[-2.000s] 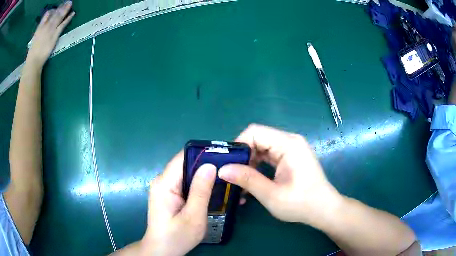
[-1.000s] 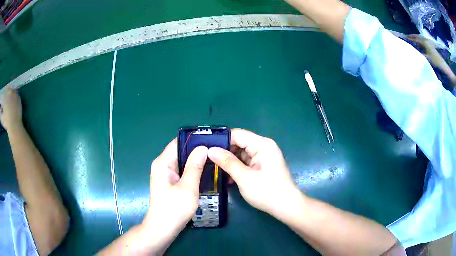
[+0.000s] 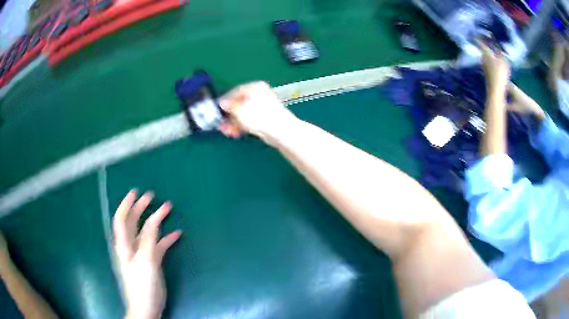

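Observation:
My right hand (image 3: 256,112) is stretched forward and left over the whitish rail and grips a phone body (image 3: 201,107) by its right edge. The phone is dark with a silvery-white lower end and a dark blue piece at its top; it is blurred. My left hand (image 3: 143,249) is at the lower left over the green surface, empty, with its fingers spread. I cannot tell whether the held phone touches the belt.
The curved rail (image 3: 134,138) crosses the view. Two phones (image 3: 296,42) (image 3: 406,34) lie beyond it. A red tray (image 3: 112,26) is at upper left. A heap of dark blue plates (image 3: 430,156) lies at right, beside a person in light blue (image 3: 518,193). Another arm (image 3: 22,283) shows lower left.
My hands have parted. My right hand has moved forward over the rail with a phone; my left hand has opened and moved left. The view has shifted, and the pen-like tool is no longer seen.

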